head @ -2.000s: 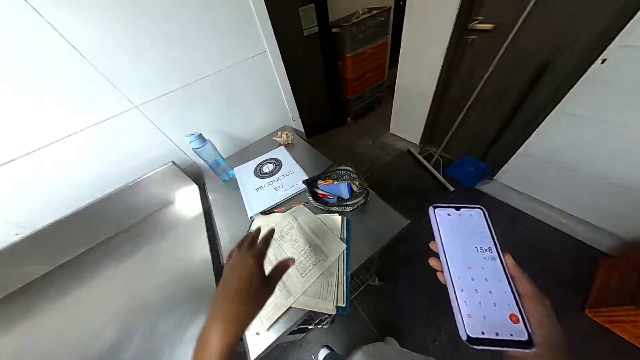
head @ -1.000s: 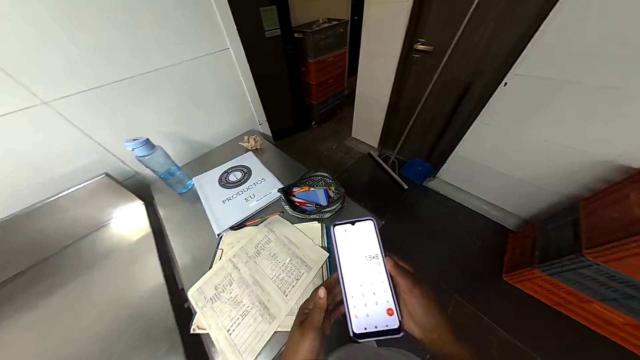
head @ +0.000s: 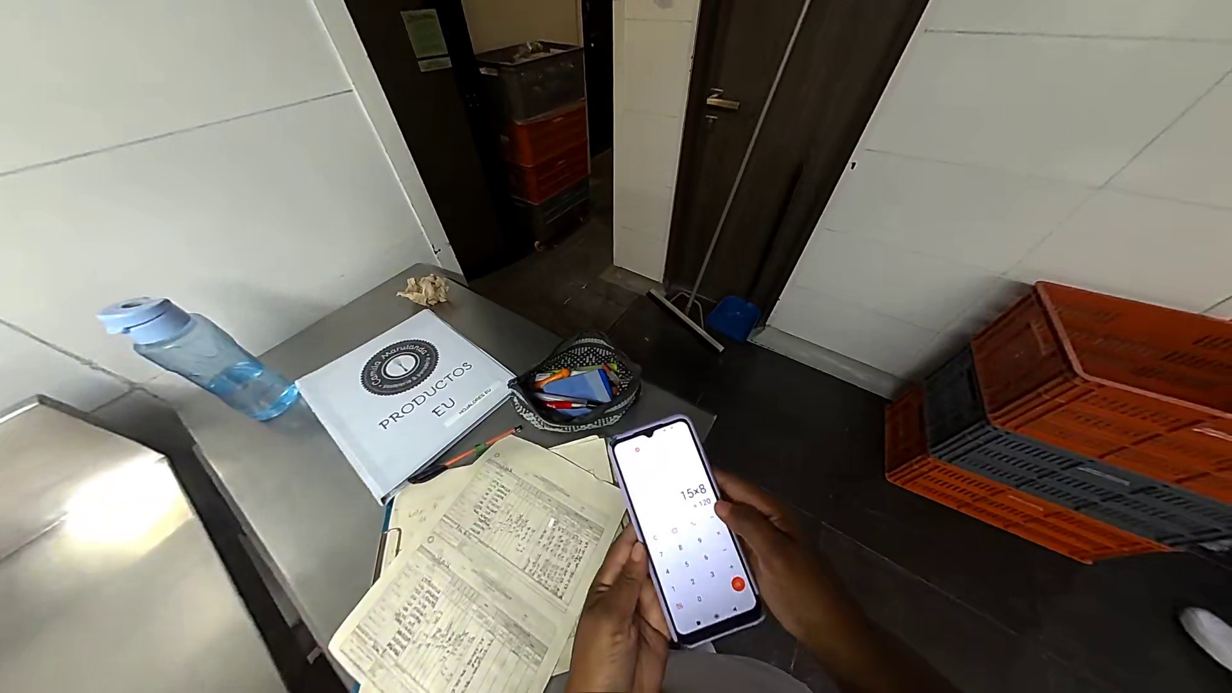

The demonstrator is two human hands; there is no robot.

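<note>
A smartphone in a pale purple case (head: pixel 695 549) is held upright between both hands, with a calculator on its lit screen. My left hand (head: pixel 626 611) grips its left edge near the bottom, and my right hand (head: pixel 770 549) holds its right edge. Left of the phone, handwritten sheets (head: pixel 486 573) lie on a stack of papers. A white binder (head: pixel 409 395) lies behind them, with a green-and-orange pencil (head: pixel 481 448) near its lower edge. An open patterned pencil case (head: pixel 582 385) holds pens and a blue object. A blue water bottle (head: pixel 207 356) stands left of the binder.
The steel table (head: pixel 260 481) carries crumpled paper (head: pixel 424 290) at its far corner. Orange and grey crates (head: pixel 1088 433) are stacked on the right. A floor squeegee (head: pixel 685 320) and a blue dustpan (head: pixel 733 318) stand by the door. More crates (head: pixel 549 140) stand in the far opening.
My left hand has left the papers and now holds the phone together with my right hand. The phone has come in beside the papers. The view has shifted, showing the crates on the right.
</note>
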